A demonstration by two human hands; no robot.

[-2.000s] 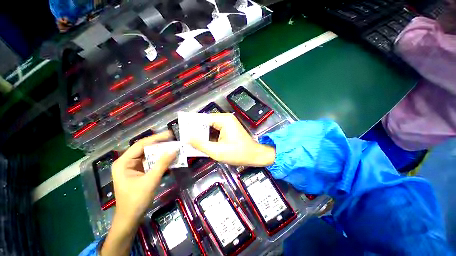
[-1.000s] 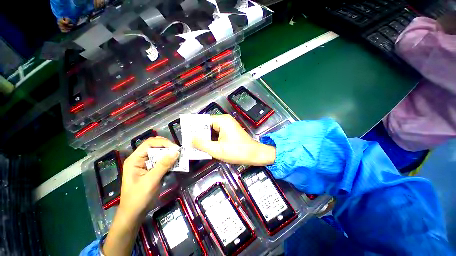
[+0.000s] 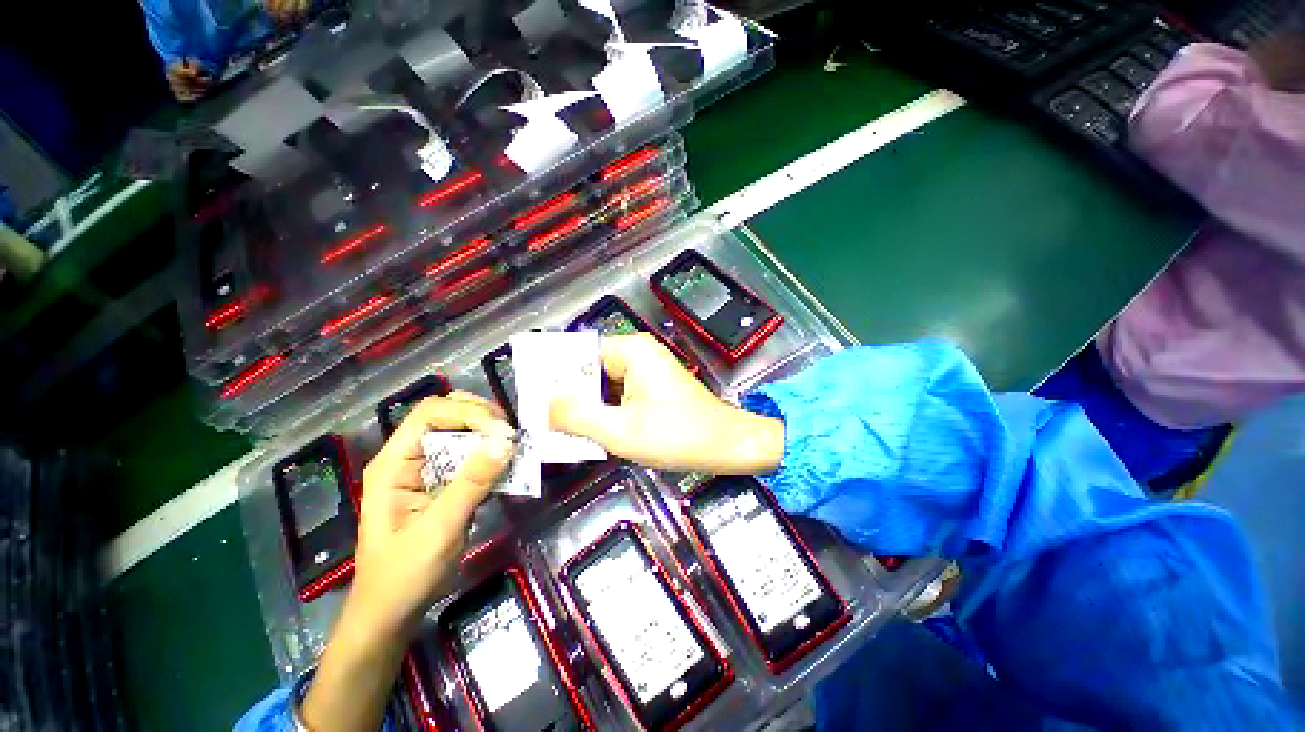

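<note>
My left hand (image 3: 415,501) pinches a small printed label (image 3: 461,458) between thumb and fingers. My right hand (image 3: 656,408) holds a white sheet, backing paper or label (image 3: 558,383), whose lower end meets the piece at my left fingertips. Both hands are above a clear blister tray (image 3: 265,572) holding two rows of red-edged black phones. Several phones in the near row, such as this phone (image 3: 640,618), have white printed labels inside. Far-row phones, such as this one (image 3: 713,303), look dark and greenish inside. My hands hide part of the tray's middle.
Stacked clear trays (image 3: 429,272) with red edges stand beyond, with white and grey strips (image 3: 544,132) on top. The green bench (image 3: 988,243) has a pale stripe. A person in a pink sleeve (image 3: 1216,143) is at right beside dark trays (image 3: 1095,107). Another person's blue sleeve (image 3: 201,32) shows top left.
My left hand has shifted slightly right and its fingers are more curled around the label. My right hand and the white sheet have barely moved.
</note>
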